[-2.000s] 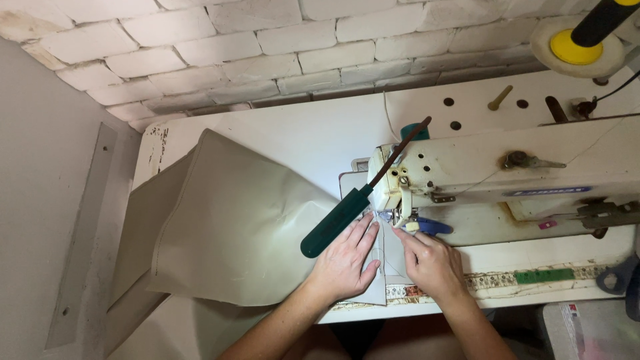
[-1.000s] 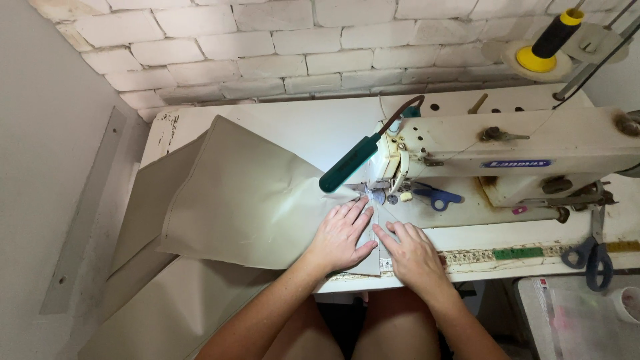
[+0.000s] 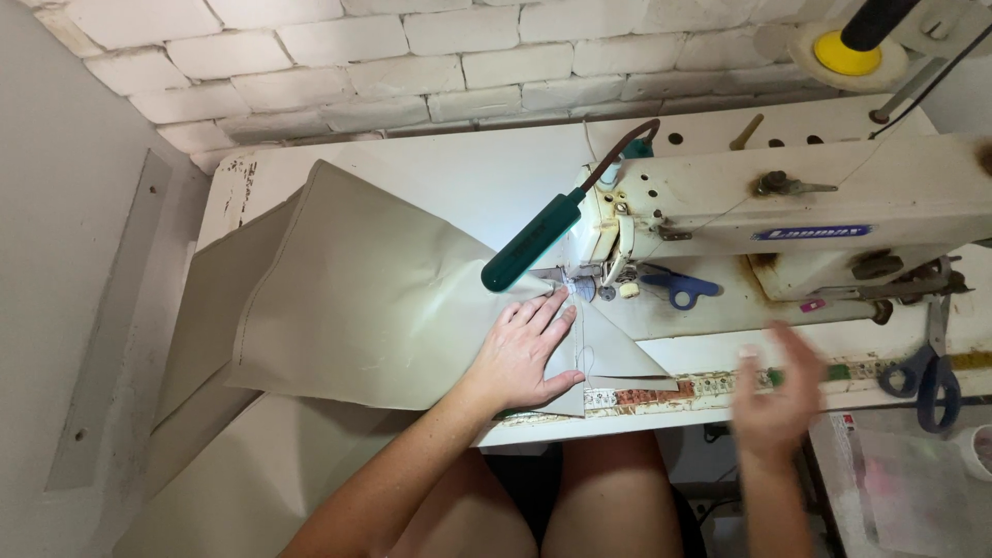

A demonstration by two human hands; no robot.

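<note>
My left hand [image 3: 527, 353] lies flat on a beige sheet of leather-like material [image 3: 372, 294], its fingertips just below the needle area of a white sewing machine [image 3: 697, 201]. A seam and a loose thread show on the material right of that hand. My right hand [image 3: 779, 387], blurred, is off the material, in the air over the table's front edge, with fingers apart and nothing seen in it. A green gooseneck lamp [image 3: 533, 242] lights the needle area. Blue thread snips [image 3: 682, 287] lie under the machine arm, beside small round parts.
Dark-handled scissors [image 3: 934, 372] lie at the table's right edge. A measuring tape [image 3: 713, 384] runs along the front edge. A thread cone with a yellow base [image 3: 847, 54] stands at the back right. A plastic bag [image 3: 903, 488] and a white cup [image 3: 983, 449] sit lower right.
My right hand has left the material beside my left hand and moved to the right, into the air. My left hand remains on the material near the needle.
</note>
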